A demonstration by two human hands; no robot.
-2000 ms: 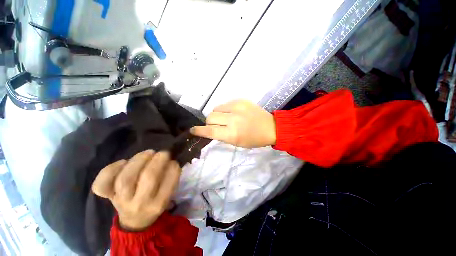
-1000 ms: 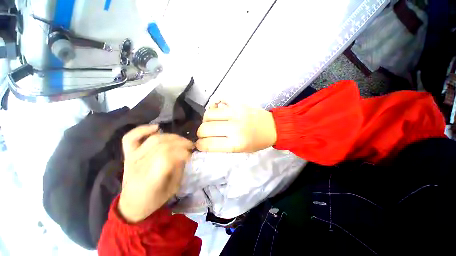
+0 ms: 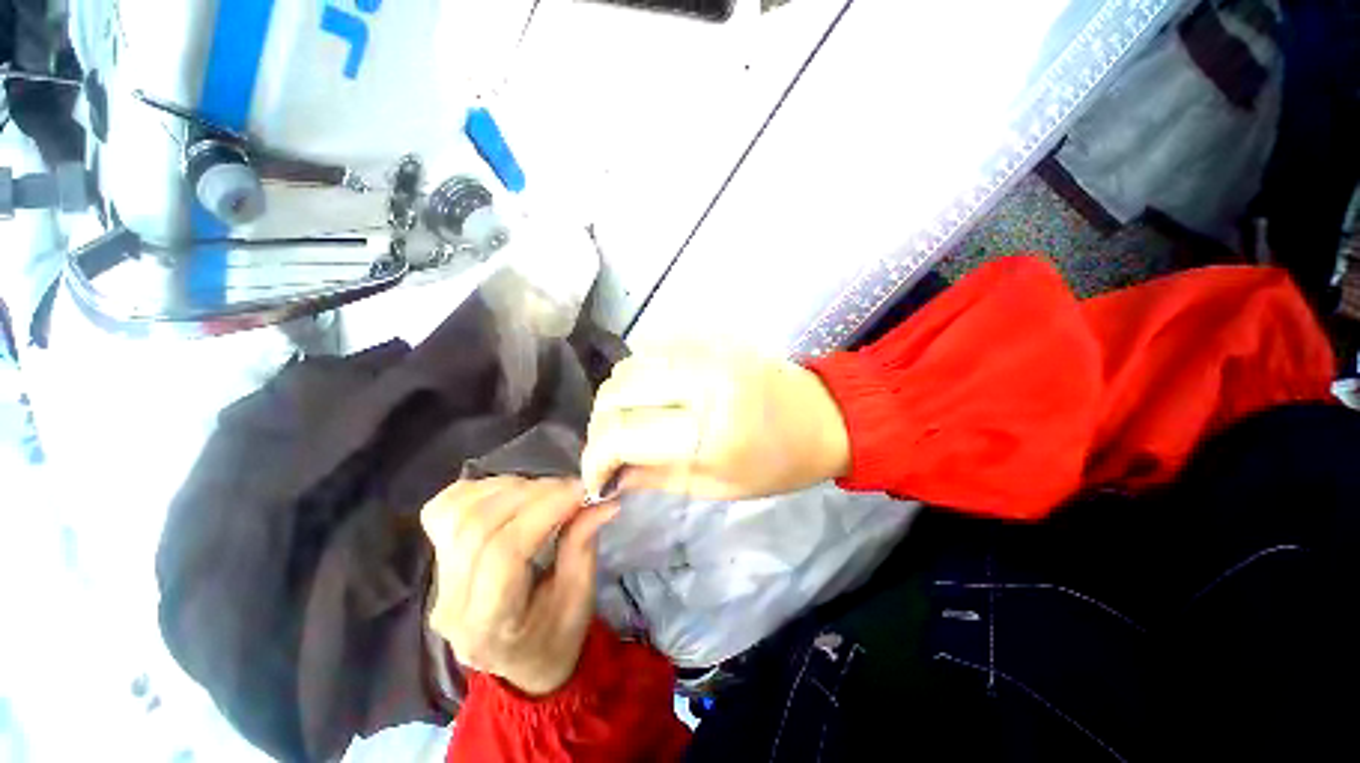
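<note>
Dark grey-brown cloth [image 3: 351, 514] lies bunched in front of the machine's needle area, with white lining cloth [image 3: 731, 574] beside it toward the lap. My left hand [image 3: 515, 574] pinches the cloth edge between thumb and fingers. My right hand [image 3: 716, 422] is closed on the same edge, its fingertips touching or nearly touching the left ones. A small pale bit shows between the fingertips; what it is cannot be told. A sheer pale piece [image 3: 522, 328] lies over the dark cloth by the presser area.
The white sewing machine head [image 3: 306, 75] with a blue stripe stands at upper left, its metal needle parts [image 3: 455, 212] near the cloth. A blue tab [image 3: 494, 148] is beside them. A ruler strip [image 3: 984, 187] runs along the table edge. Pale cloth [image 3: 1178, 134] lies beyond.
My left hand has moved right and turned, its fingertips now meeting the right hand's. The dark cloth is more spread, and the pale sheer piece by the needle shows more. The view has shifted slightly.
</note>
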